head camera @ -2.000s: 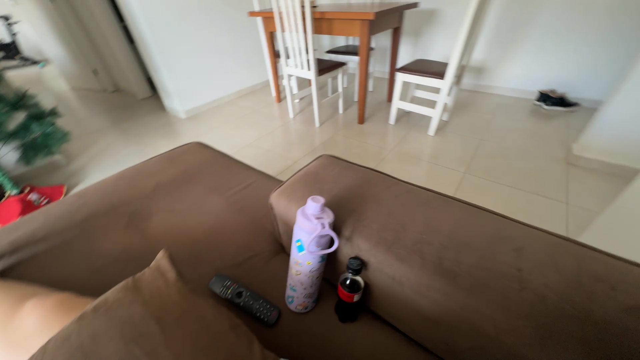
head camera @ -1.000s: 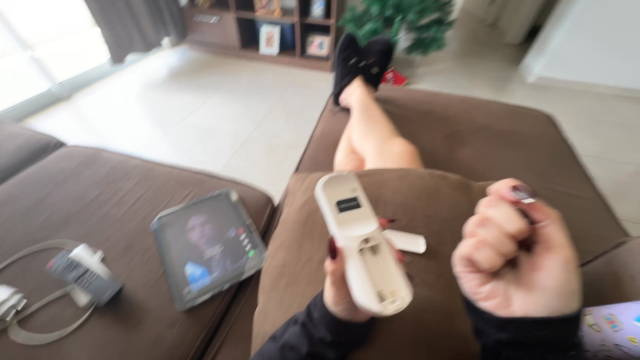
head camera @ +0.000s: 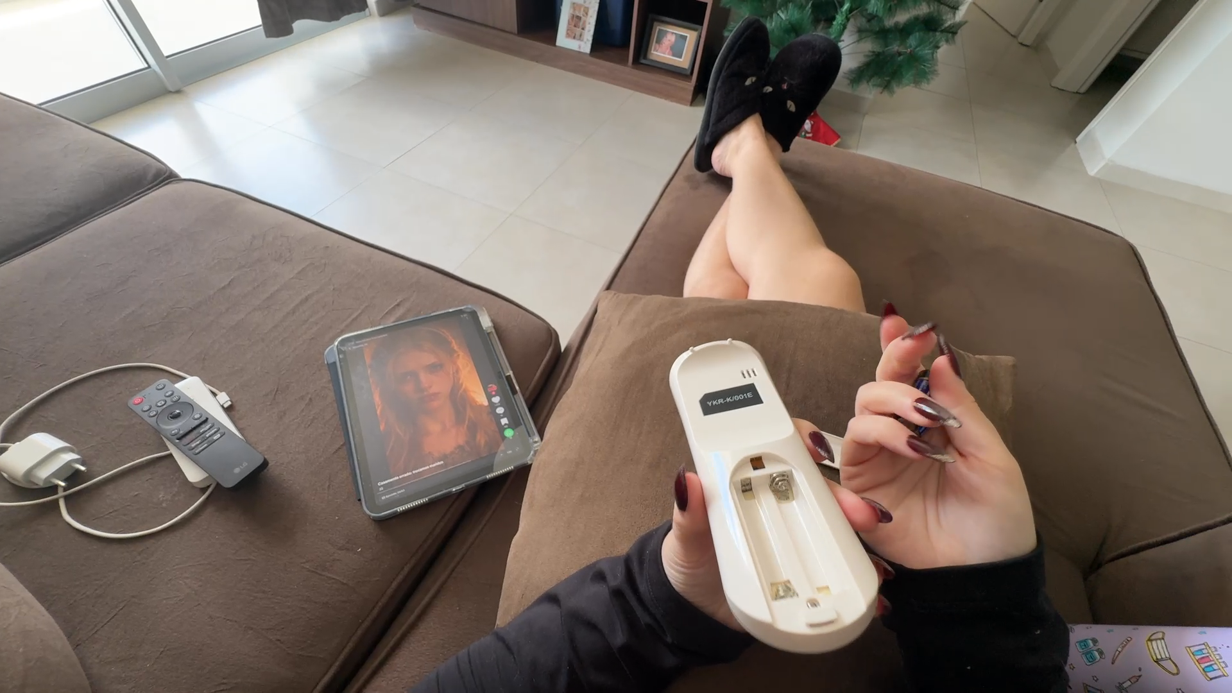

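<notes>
My left hand (head camera: 707, 558) grips a white remote control (head camera: 717, 462), its back turned up and its battery compartment (head camera: 791, 539) uncovered, with metal contacts showing and no batteries inside. Just right of it, my right hand (head camera: 938, 452) is palm up with curled fingers around a small dark blue cylindrical thing (head camera: 921, 385), which looks like a battery and is mostly hidden. A white piece (head camera: 830, 449), probably the battery cover, lies partly hidden behind the remote on the brown cushion (head camera: 597, 433).
A tablet (head camera: 433, 409) lies on the brown sofa (head camera: 241, 269). Left of it are a dark LG remote (head camera: 197, 433), a white power bank (head camera: 192, 467), and a white charger (head camera: 43, 460) with a cable. Crossed legs (head camera: 770, 221) rest ahead. A patterned lilac item (head camera: 1150, 659) is at lower right.
The view has swung from the sofa back to my lap. Since one second ago, my right hand has moved left toward the white remote, and its fingers have loosened from a fist.
</notes>
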